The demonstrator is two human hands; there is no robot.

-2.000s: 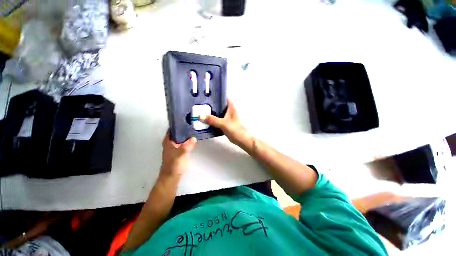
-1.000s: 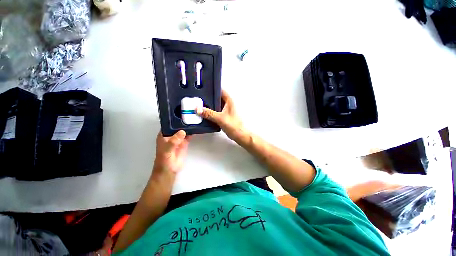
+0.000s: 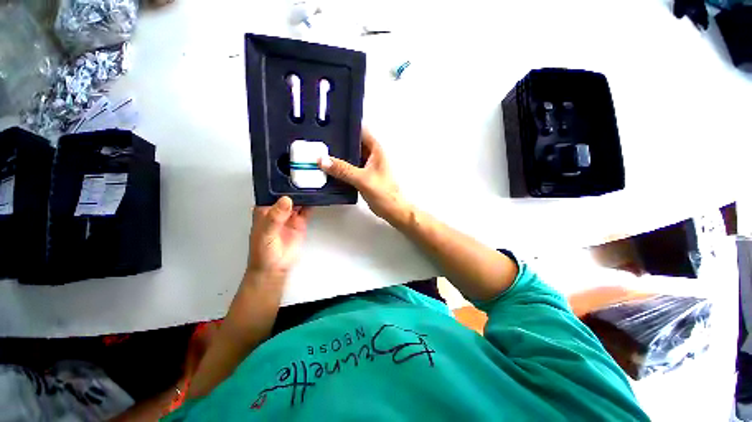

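A black insert tray (image 3: 272,91) is held up, tilted towards me, over the near part of the table. Two white earbuds (image 3: 323,100) sit in its upper slots. A white charging case (image 3: 308,176) with a blue-green band lies in the lower recess. My left hand (image 3: 276,235) grips the tray's bottom edge, thumb on the front. My right hand (image 3: 368,179) holds the right edge, with its thumb on the case; its other fingers are hidden behind the tray.
Filled trays (image 3: 132,222) with white slips stand at left. A tray stack (image 3: 515,148) stands at right. Silver-grey pieces (image 3: 70,91) and clear bags lie at upper left. A small blue-white piece (image 3: 401,69) lies behind. Plastic-wrapped black items (image 3: 660,325) are at lower right.
The view has shifted slightly. The tray stays in both hands and now appears higher and a little further left in the picture. The right thumb remains on the case.
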